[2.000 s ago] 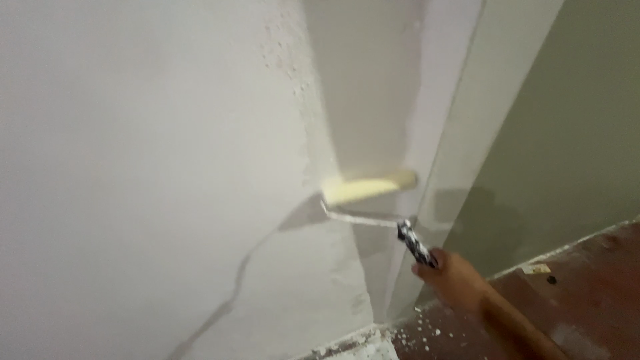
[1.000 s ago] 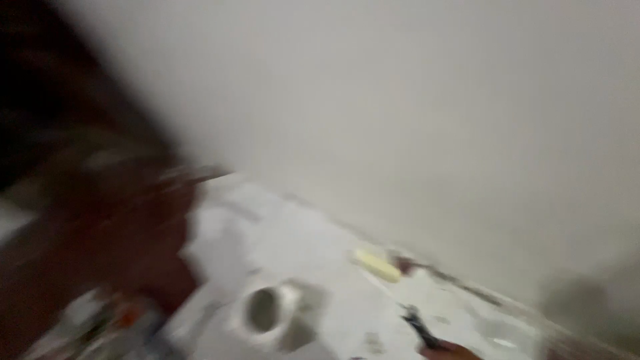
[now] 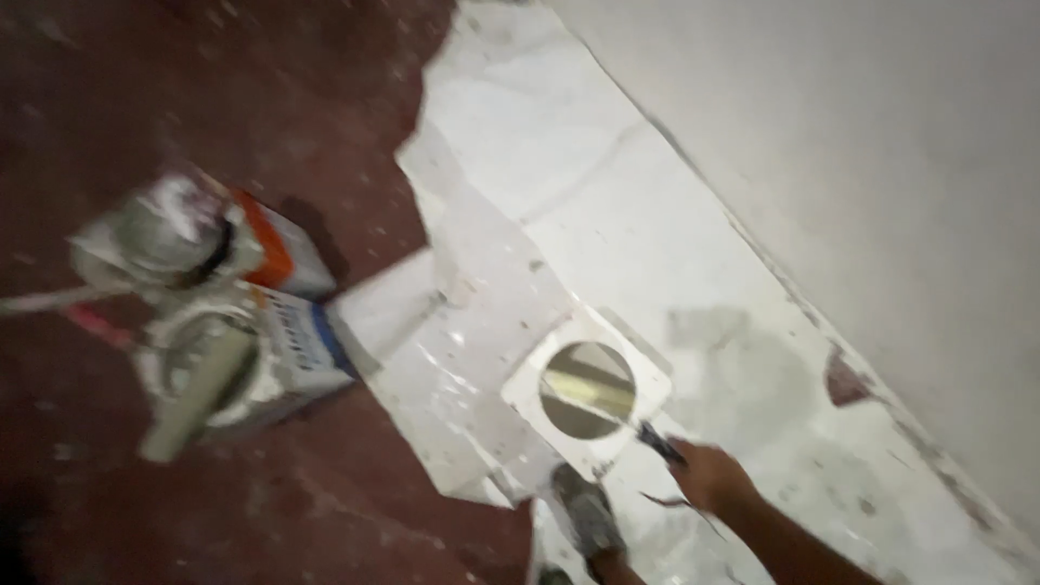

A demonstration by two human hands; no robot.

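My right hand (image 3: pixel 708 475) grips the dark, paint-spattered handle of a paint roller. The pale yellow roller sleeve (image 3: pixel 589 390) and its wire frame are inside the round opening of a white square container (image 3: pixel 524 390), which stands on a white sheet. Whether the sleeve touches paint inside I cannot tell. My left hand is out of view.
A white sheet (image 3: pixel 569 162) covers floor along the wall (image 3: pixel 853 162). To the left, on the dark red floor (image 3: pixel 325 520), stand two square containers, one with an orange band (image 3: pixel 268 244), one with a blue band (image 3: pixel 321 341). A shoe (image 3: pixel 585 508) is at the bottom.
Two seconds ago the roller was against the wall; one second ago it was over the sheet, right of the white container. Now its sleeve is inside that container's opening. The view has swung down.
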